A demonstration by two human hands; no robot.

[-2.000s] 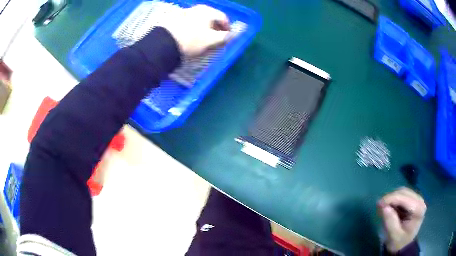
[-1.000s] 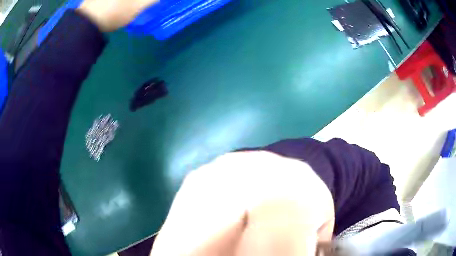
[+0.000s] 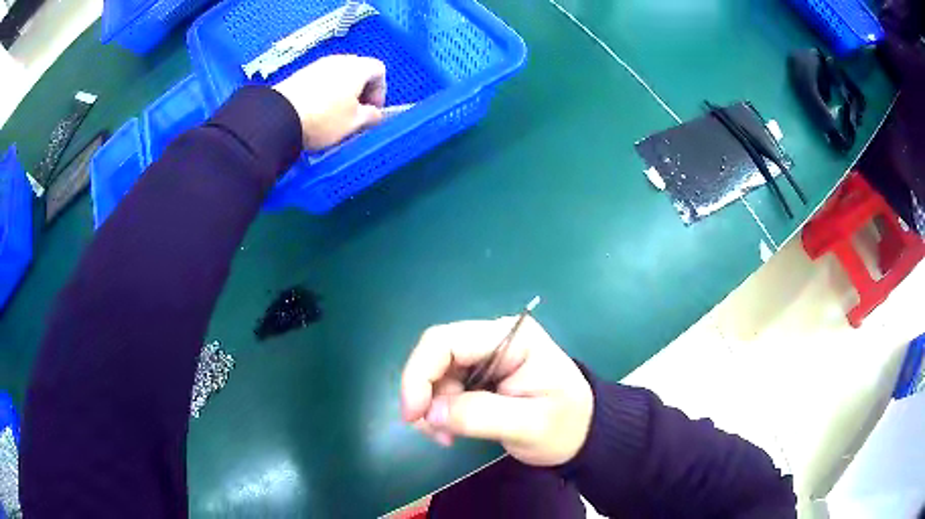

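Note:
My left hand [image 3: 335, 99] reaches into a blue basket [image 3: 421, 114] at the upper left. A pale strap [image 3: 398, 109] sticks out from its fingers, near the basket's front wall. Several pale straps [image 3: 309, 41] lie in the basket behind the hand. My right hand [image 3: 502, 390] is over the green mat at the lower middle, with thin tweezers [image 3: 499, 350] held among its curled fingers. A black heap of small parts [image 3: 289, 312] and a silvery heap [image 3: 211, 377] lie on the mat to the left, the silvery one partly behind my left sleeve.
Small blue trays [image 3: 142, 152] and dark framed sheets [image 3: 71, 177] stand at the left. A dark taped square [image 3: 710, 167] with thin black tools [image 3: 756, 152] lies at the right, near a black object [image 3: 830, 99]. A red stool [image 3: 862, 243] stands beyond the table edge.
The view has swung back leftward and down. My left hand now shows inside the basket with a pale strap. My right hand, earlier large and close, is now lower middle with tweezers visible.

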